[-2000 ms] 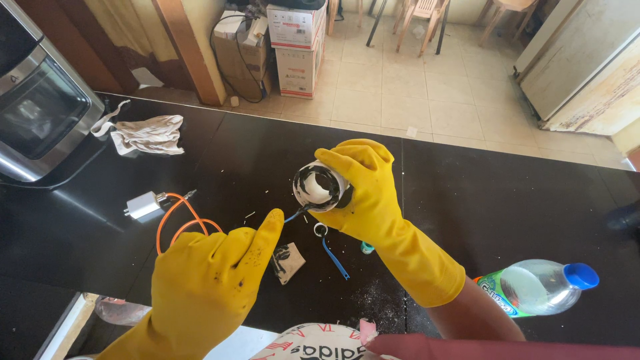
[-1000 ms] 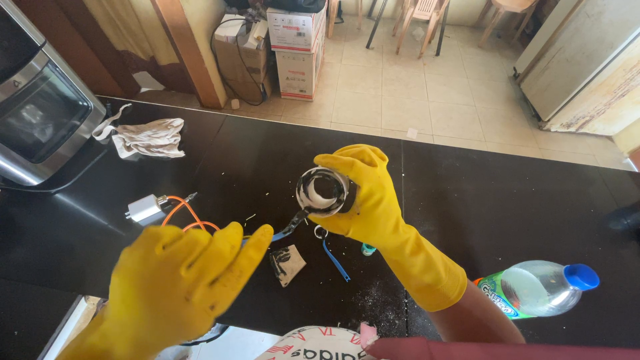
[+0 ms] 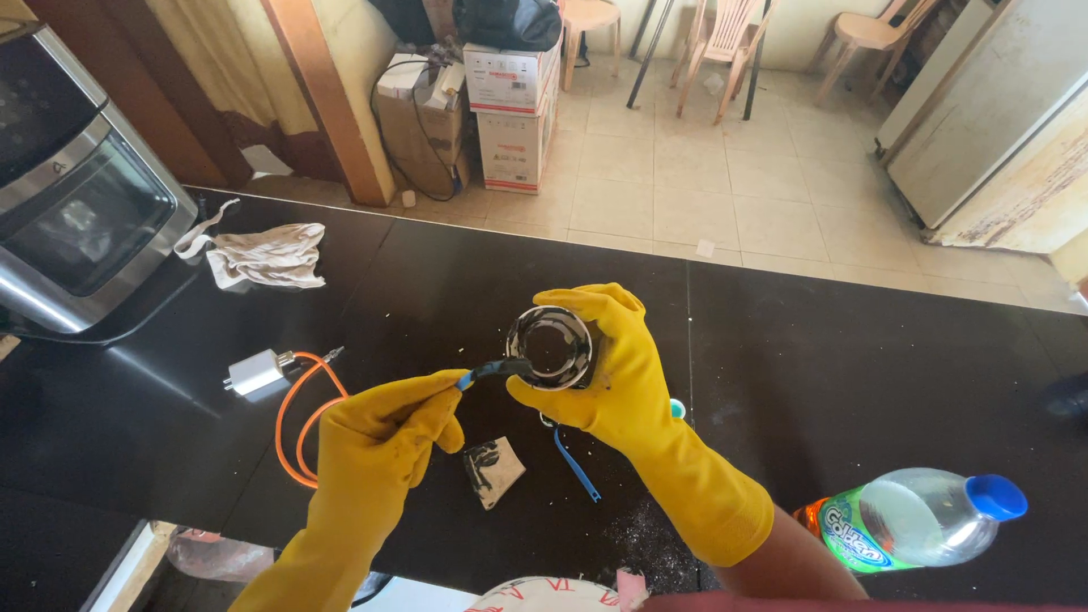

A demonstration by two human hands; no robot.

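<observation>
Both of my hands wear yellow rubber gloves. My right hand [image 3: 608, 365] grips a small round container [image 3: 551, 347] from its right side, its opening facing up with black and whitish smears around the inside. Between the fingertips of my left hand [image 3: 399, 421] is a blue stick [image 3: 489, 371] whose far end is coated black and reaches the container's rim. Below the container lies a piece of cardboard [image 3: 495, 473] with black smears. A second blue strip [image 3: 578, 466] rests on the dark table, beside a small ring partly hidden by my right hand.
A white charger [image 3: 257, 372] with an orange cable [image 3: 289, 425] lies left of my left hand. Behind it are a crumpled cloth [image 3: 270, 257] and a steel-fronted oven [image 3: 85, 204]. A plastic bottle with a blue cap [image 3: 926, 518] lies at the right. Beyond the table stand cardboard boxes [image 3: 514, 153].
My left hand, low with its index finger extended a second ago, has risen and turned, its fingers now closer together around the blue stick. The whitish material inside the container looks more spread around the wall.
</observation>
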